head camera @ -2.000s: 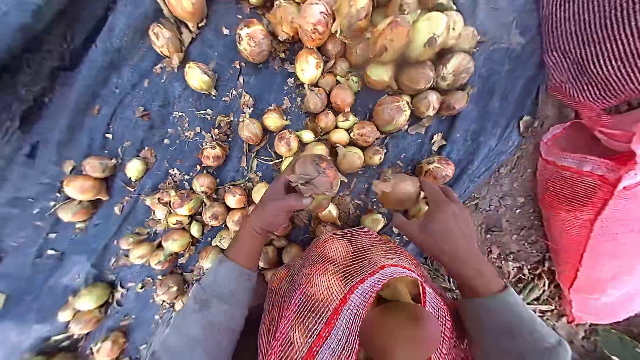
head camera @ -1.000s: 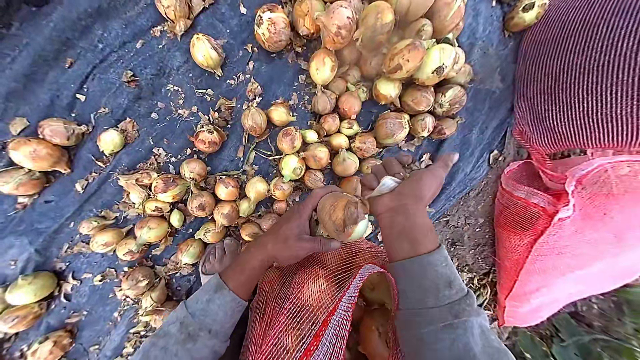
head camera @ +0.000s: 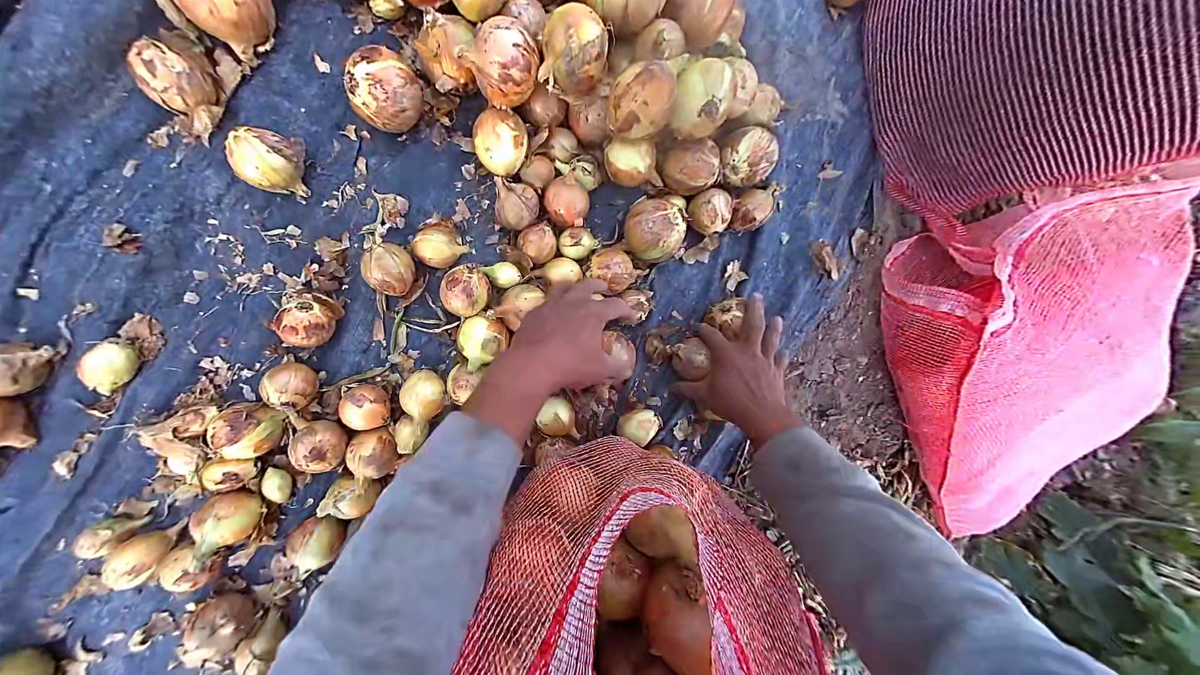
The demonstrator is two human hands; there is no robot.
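My left hand reaches over the onions on the dark blue tarp, its fingers bent over an onion; whether it grips that onion I cannot tell. To the right, my right hand has its fingers spread and touches a small onion at the tarp's edge. Below both hands, between my forearms, a red mesh sack gapes open with large onions inside.
A big heap of onions lies at the top centre, with smaller ones scattered at left on the tarp. At right, a full dark-striped mesh sack and a pink mesh sack lie beside soil and green leaves.
The large onion that my left hand held a second ago is no longer in it. Both hands have moved apart and down among the small onions beyond the sack's mouth.
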